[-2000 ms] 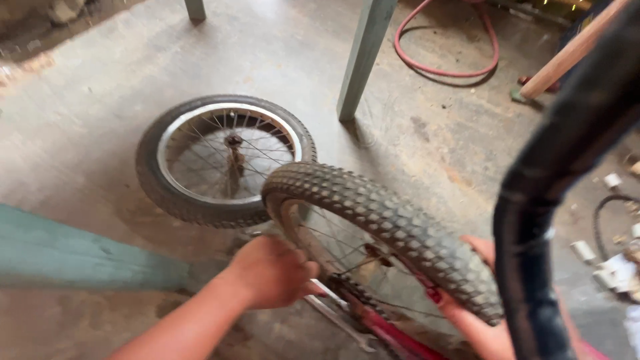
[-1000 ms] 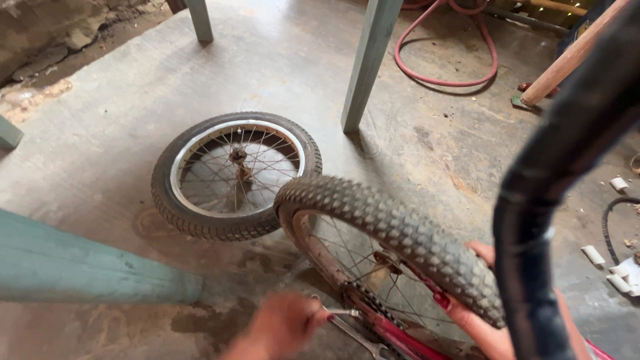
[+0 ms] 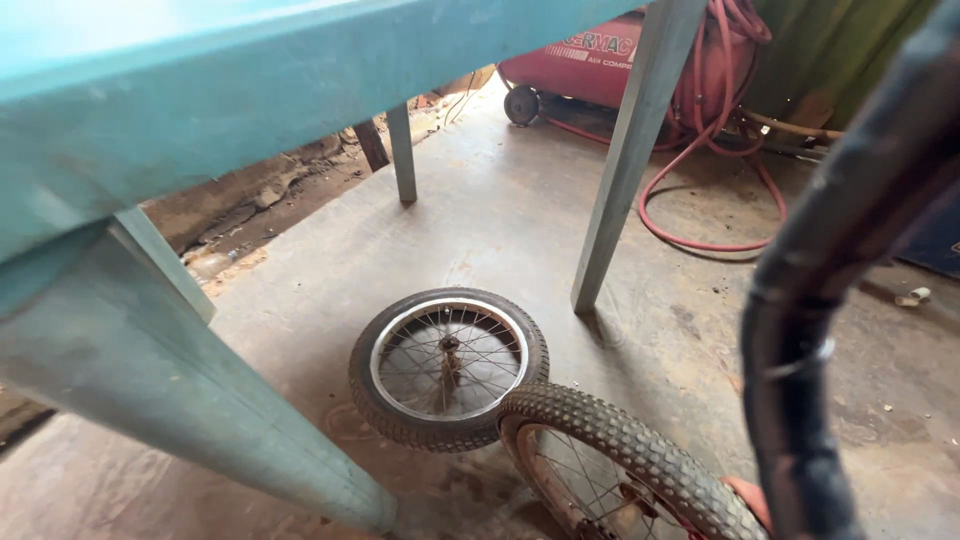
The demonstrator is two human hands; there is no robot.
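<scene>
My right hand (image 3: 748, 501) shows only in part at the lower right, its fingers against the knobby tyre of a bicycle wheel (image 3: 626, 442). This wheel stands tilted, its lower part cut off by the bottom edge; a bit of red frame shows beside its hub. A second wheel (image 3: 536, 352), with a silver rim and black tyre, lies flat on the floor just behind it, and the tyres overlap in view. My left hand is out of view. A dark curved tube (image 3: 787, 360) rises close to the camera at right.
A blue-green table (image 3: 247, 97) spans the upper left, with a thick leg (image 3: 225, 397) near me and another leg (image 3: 622, 172) beyond the wheels. Behind stand a red air compressor (image 3: 574, 71) and a looped red hose (image 3: 709, 246). Small white pieces (image 3: 913, 298) lie at right.
The view has swung up. My left hand, which held a metal wrench by the tilted wheel, has left view, and the wrench no longer shows. My right hand remains at the tyre.
</scene>
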